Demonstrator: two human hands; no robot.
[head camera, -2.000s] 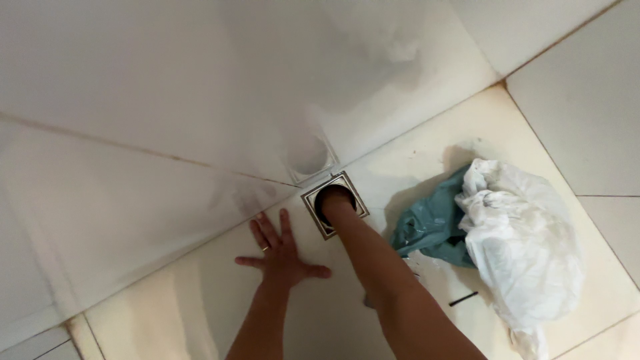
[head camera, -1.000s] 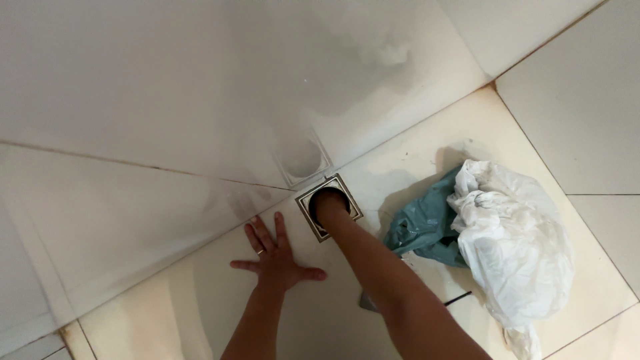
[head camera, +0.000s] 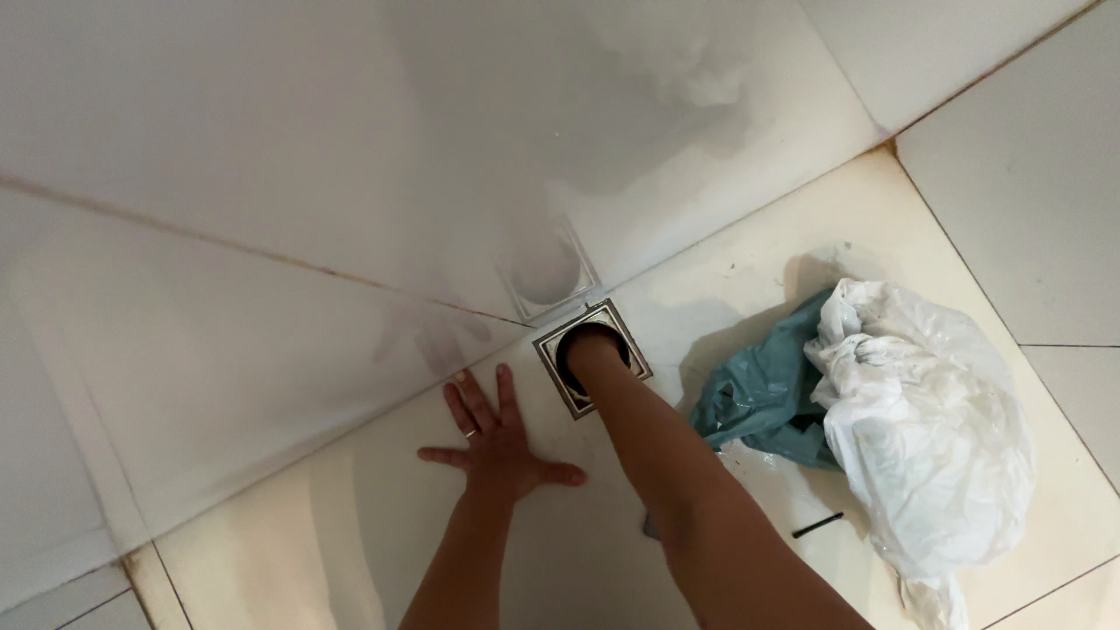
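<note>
My left hand (head camera: 500, 451) rests palm down on the cream floor tile with its fingers spread; it holds nothing and has a ring on one finger. To its right, close to the wall, is a square metal floor drain frame (head camera: 560, 372) with a round dark opening. My right hand reaches down into that opening. Only the wrist (head camera: 599, 354) and forearm show, so the fingers and anything they touch are hidden inside the drain.
A teal plastic bag (head camera: 761, 394) and a crumpled white plastic bag (head camera: 927, 437) lie right of my right arm. A thin black stick (head camera: 818, 525) lies beside them. Partly behind my right forearm is a small grey object (head camera: 650, 528). The glossy tiled wall (head camera: 306, 350) borders the drain.
</note>
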